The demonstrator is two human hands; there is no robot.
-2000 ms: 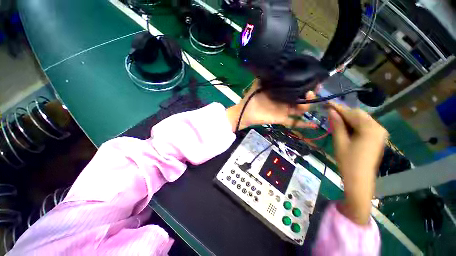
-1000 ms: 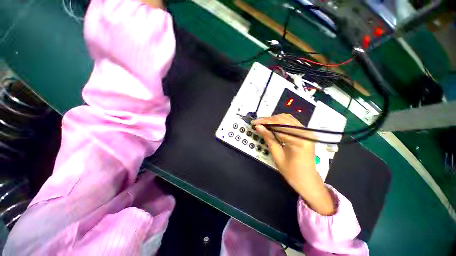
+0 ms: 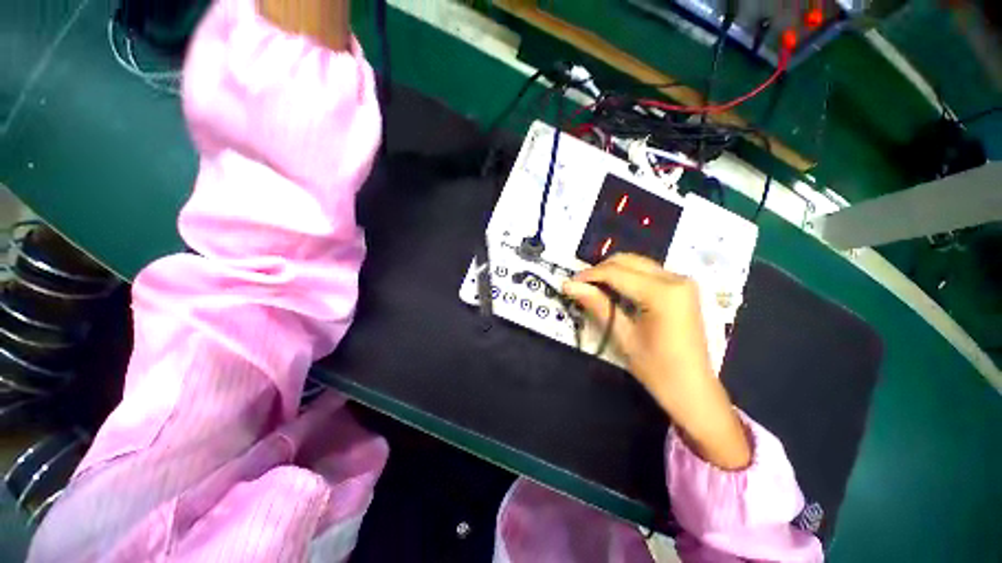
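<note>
The white headset tester (image 3: 566,181) lies on the black work mat (image 3: 423,319), with red digits lit. My right hand (image 3: 648,319) is over its jack rows, thumb and fingers pinched on a black audio plug (image 3: 536,282) at the jacks. The fingers partly hide the plug, so I cannot tell if it is fully seated. A black cord hangs by the tester's left corner. Another black lead (image 3: 547,187) crosses the tester into a socket. Only my left wrist shows at the top edge; the left hand is out of the picture.
Bundled black test leads (image 3: 670,127) lie behind the tester. A red lead (image 3: 725,107) runs to red terminals on a box at the top right. Silvery bands (image 3: 55,286) show at lower left. A grey bar (image 3: 923,209) juts in at right.
The headset in my left hand has left the picture since the oldest frame. My right hand has come down to the jacks. The cable loop right of it has gone since one second ago.
</note>
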